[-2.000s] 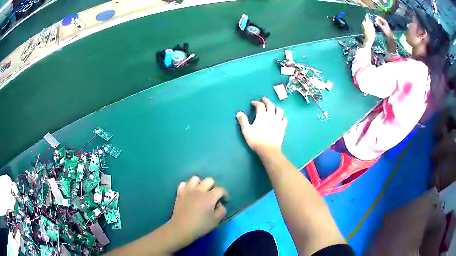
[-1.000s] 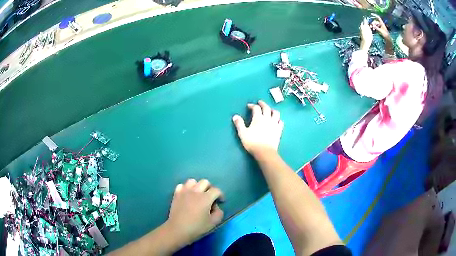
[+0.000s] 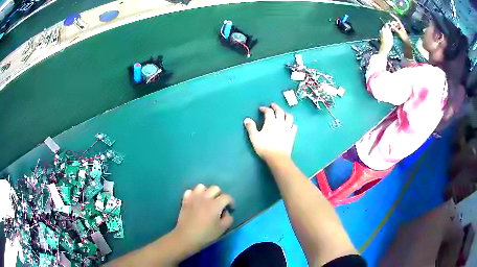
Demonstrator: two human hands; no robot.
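My left hand (image 3: 203,216) rests on the green bench top near its front edge, fingers loosely curled, with nothing seen in it. My right hand (image 3: 272,133) lies on the bench further forward, fingers apart and empty. A large tangled pile of circuit boards (image 3: 68,201) with wires and pale rectangular pieces lies left of my left hand. A smaller board pile (image 3: 316,88) lies beyond my right hand, to the right. Three black speaker units, a near one (image 3: 149,72), a middle one (image 3: 238,39) and a far one (image 3: 344,24), each with a blue battery, sit on the conveyor belt.
The dark green conveyor belt (image 3: 78,88) runs beyond the bench (image 3: 172,141). A pale ledge with blue and purple discs (image 3: 109,16) lies past it. A person (image 3: 408,88) in a pink and white top sits at the right, hands raised, on a red stool (image 3: 350,185).
The speaker units have moved left along the belt. My hands have stayed almost in place. The neighbour's hands have shifted slightly.
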